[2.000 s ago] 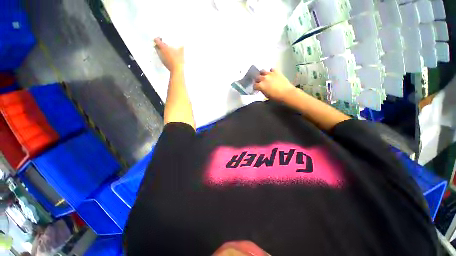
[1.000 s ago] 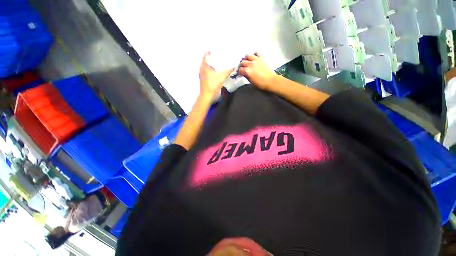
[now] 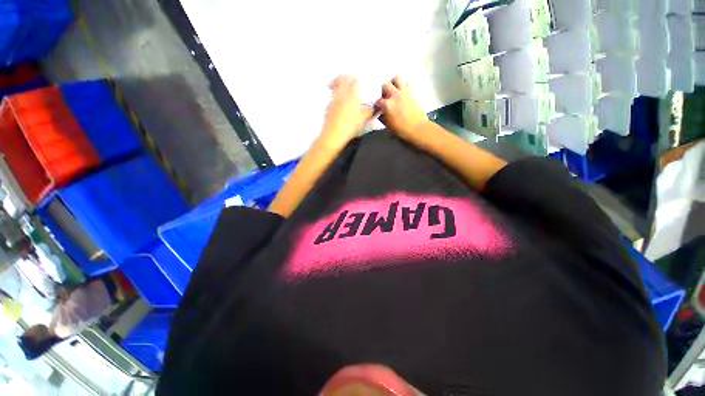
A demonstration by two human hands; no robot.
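My left hand (image 3: 344,108) and my right hand (image 3: 400,110) are close together over the near edge of the white worktable (image 3: 294,46), just in front of my body. Their fingertips meet around a small dark piece (image 3: 376,110). Most of it is hidden by the fingers, so I cannot tell what it is. My right fingers are curled on it. My left thumb side touches or nearly touches it; I cannot tell if the left hand grips it.
Rows of small cartons (image 3: 479,73) with pale raised flaps stand at the right. A blue tote (image 3: 224,209) is beside my body at the left. A red-orange tote (image 3: 58,135) and more blue totes stand farther left. A person (image 3: 81,309) is at the lower left.
Two seconds ago my left hand lay far out on the table and my right hand held a grey-green flat piece. The hands have since come together near my body. The last second shows only small finger movement.
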